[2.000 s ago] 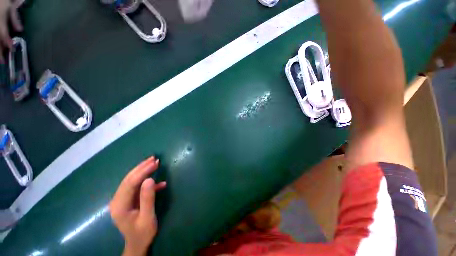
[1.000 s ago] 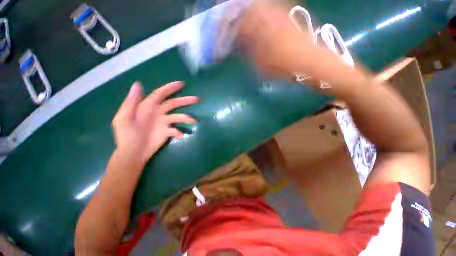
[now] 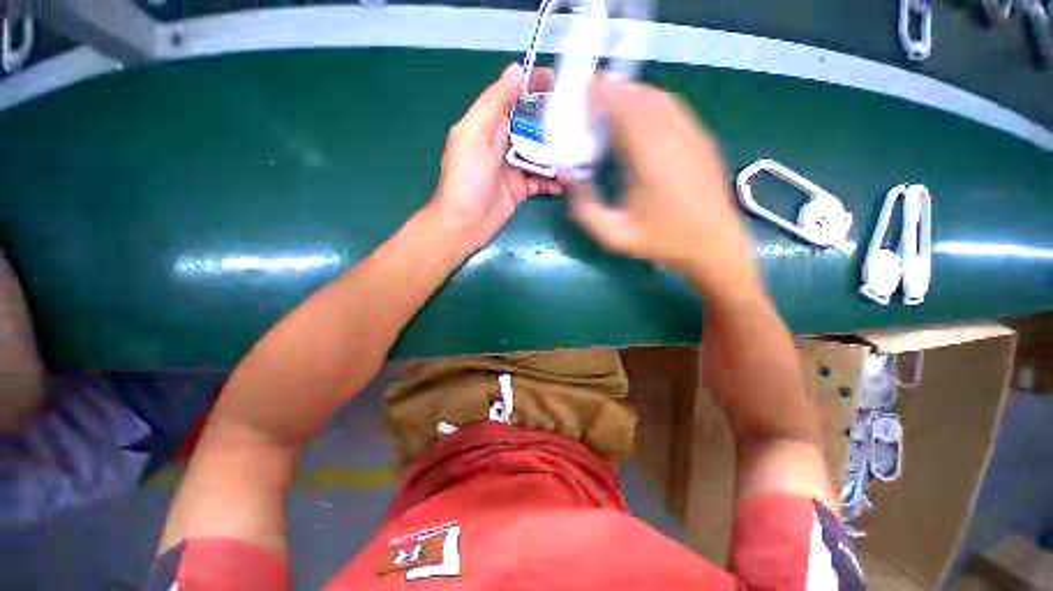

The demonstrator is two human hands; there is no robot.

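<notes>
My left hand (image 3: 479,162) holds a white base housing (image 3: 529,120) by its wide end, with the blue insert showing. The housing stands loop-up near the metal strip. My right hand (image 3: 664,173) holds a blurred white cover (image 3: 572,104) close beside the housing; whether the two touch is unclear. One loose cover (image 3: 818,217) lies on the green bench to the right. More white covers (image 3: 883,275) lie side by side farther right.
The green bench (image 3: 289,162) curves along a pale metal strip (image 3: 381,29). The conveyor beyond carries white units (image 3: 915,28) at top right. An open carton (image 3: 947,439) with white parts stands below the bench edge at right. Another person's sleeve (image 3: 64,450) shows at left.
The view has turned right. My left hand, open and empty before, now holds the base housing. My right hand, earlier blurred with a blue-and-white part, now holds the white cover beside it.
</notes>
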